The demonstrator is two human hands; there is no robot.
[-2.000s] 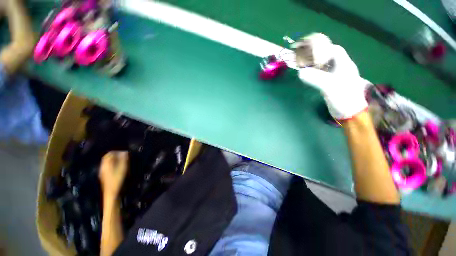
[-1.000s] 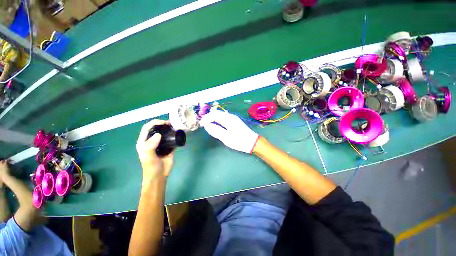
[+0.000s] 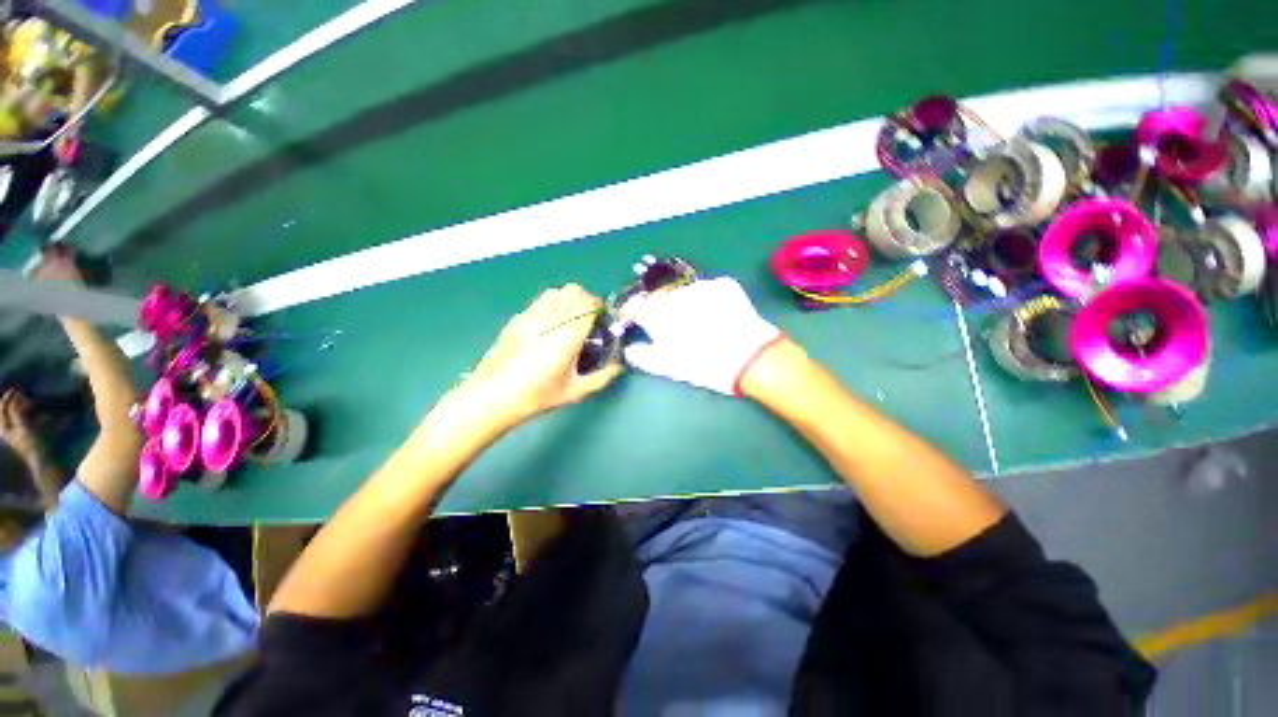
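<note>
My bare left hand [image 3: 550, 350] is closed round a black housing [image 3: 600, 345], mostly hidden by the fingers. My gloved right hand [image 3: 701, 333] touches it from the right and grips a wired inner core [image 3: 659, 277], a dark round piece with white dots that shows above the glove's fingertips. The two hands meet over the bench. A magenta flared cup [image 3: 820, 262] with yellow-orange lead wires lies right of the glove. The grey ring seen earlier between the hands cannot be made out now.
Magenta cups [image 3: 1138, 336], grey rings [image 3: 914, 216] and wires are piled at the right. Joined units [image 3: 181, 437] are grouped at the left beside a coworker's arm [image 3: 105, 406]. A white strip [image 3: 561, 220] runs behind my hands. The carton [image 3: 533, 535] is partly visible below the bench edge.
My left hand came up from the carton with a black housing, then moved right to meet the glove. The view has shifted, and the right-hand pile sits further right.
</note>
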